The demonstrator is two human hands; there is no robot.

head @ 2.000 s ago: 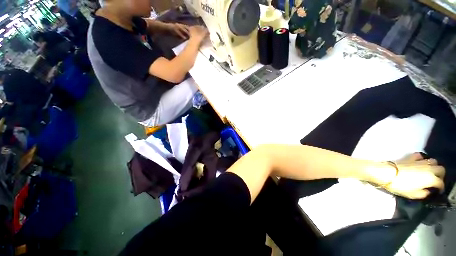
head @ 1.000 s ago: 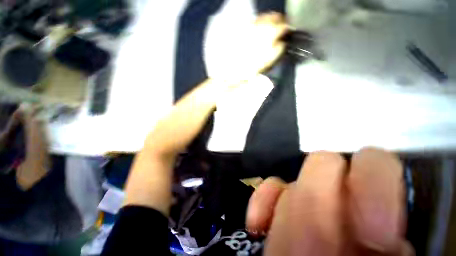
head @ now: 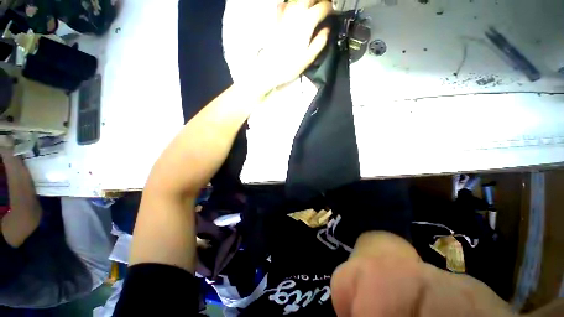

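A black fabric band runs from the metal presser foot parts down over the table's front edge. Another black length lies left of it, under my left forearm. My left hand is at the top with its fingers on the band, just left of the metal parts; the fingertips are partly cut off. My right hand is large and low in the picture, above the black pieces on my lap; its fingertips are hidden. Yellow-tan tickets with white ties lie on the black pieces.
A dark slim tool lies on the white table at right. A keyed dark device and black thread cones are at left. A seated person is at far left. A brown carton stands at lower right.
The view has swung from the neighbour's side to the table and lap. My right hand came into view and is now lower, with its fingers no longer spread in sight. My left hand stays at the band.
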